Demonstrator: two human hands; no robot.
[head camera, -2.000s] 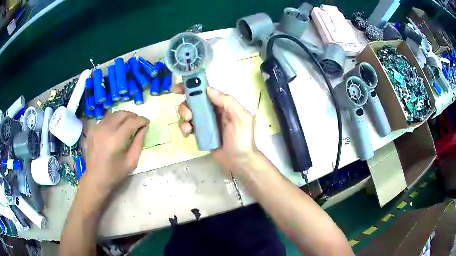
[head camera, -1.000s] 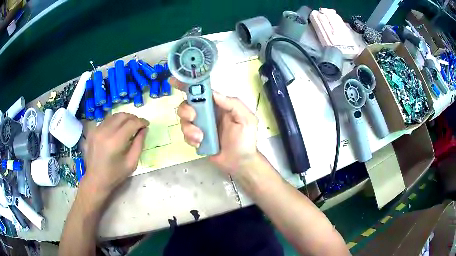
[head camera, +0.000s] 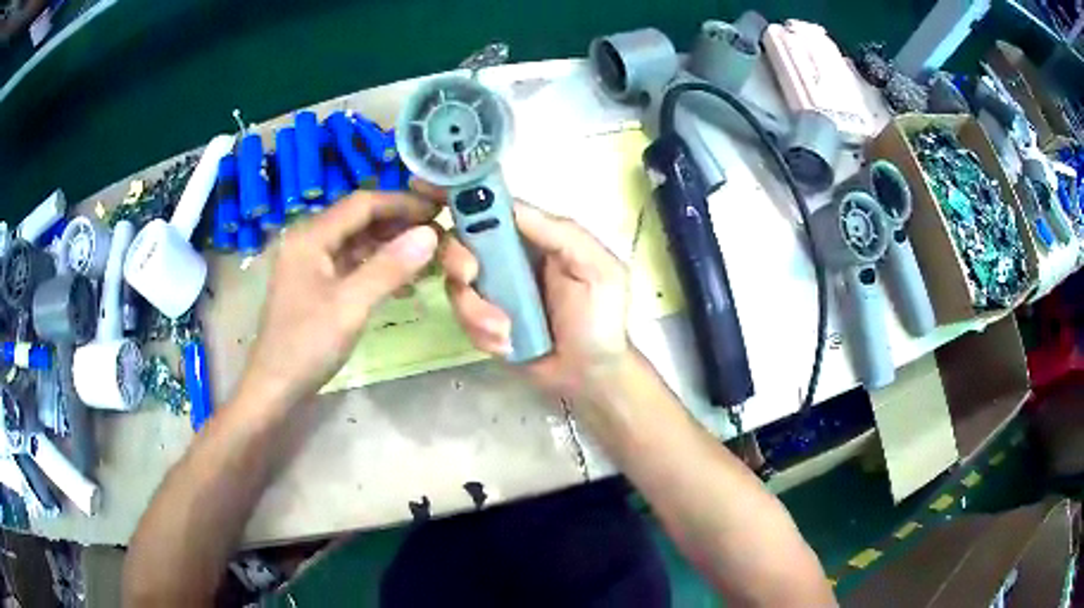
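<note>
My right hand (head camera: 571, 291) holds a grey fan housing (head camera: 509, 279) upright by its handle, fingers wrapped around it. The round spoked head (head camera: 454, 128) is at the top and faces me. A dark switch plate (head camera: 476, 200) shows on the handle just below the head. My left hand (head camera: 345, 273) is beside the fan's neck on the left, fingers bent and fingertips close to the housing. Whether it pinches something small cannot be told. A black electric screwdriver (head camera: 704, 279) lies to the right on the bench.
Blue cells (head camera: 297, 166) are piled at the back left. White fan units (head camera: 166, 267) lie at the left. Grey fans (head camera: 858, 226) lie at the right, beside a cardboard box (head camera: 886, 140) of circuit boards (head camera: 969, 214). A pink block (head camera: 814, 71) and a looping black cord (head camera: 820, 273) are behind.
My left hand has moved right and up to the fan's neck, its fingers opening somewhat. My right hand still holds the fan, now tilted slightly more. The bench view has shifted a little.
</note>
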